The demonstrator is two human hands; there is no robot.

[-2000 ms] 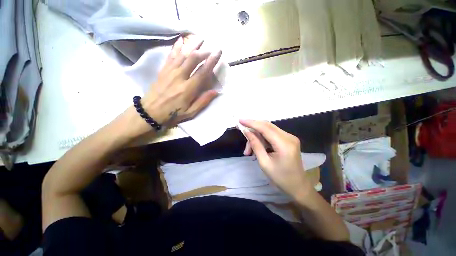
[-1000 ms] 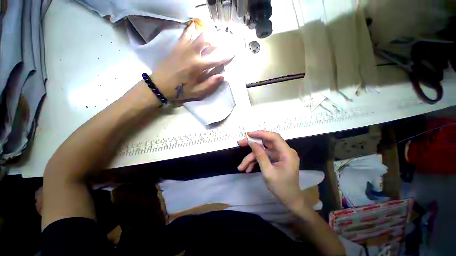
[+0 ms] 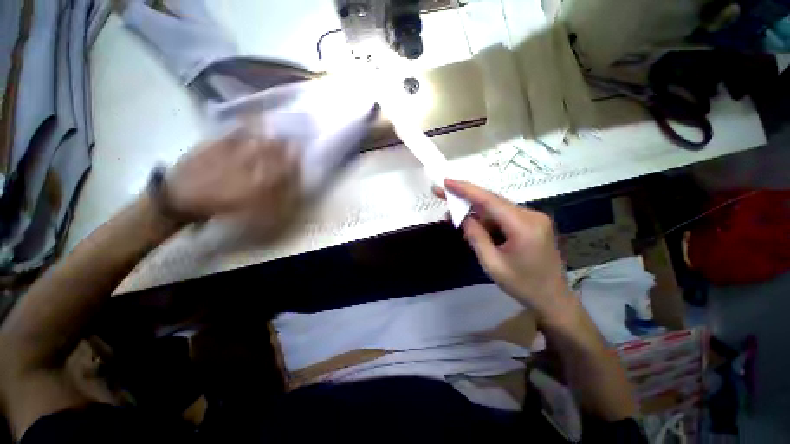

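A white fabric panel [image 3: 325,134] lies on the machine table left of the needle area, its right part lifted and blurred. My left hand [image 3: 234,178] is on or over its near edge, strongly blurred; its grip cannot be told. My right hand [image 3: 507,243] pinches the end of a narrow white strip [image 3: 424,152] at the table's front edge. The strip runs up and left to the bright area below the sewing machine head [image 3: 381,26]. The needle itself is lost in glare.
Cream strips [image 3: 533,87] lie right of the needle area, with dark-handled scissors [image 3: 684,117] beyond. Stacked panels [image 3: 43,130] lie at far left. Waiting panels [image 3: 407,325] sit below the table edge. A red-and-white carton [image 3: 667,364] and a red bag [image 3: 745,234] are lower right.
My left hand has moved left and down, and the panel's near part has shifted. My right hand has moved slightly right; the strip now shows stretched between it and the machine.
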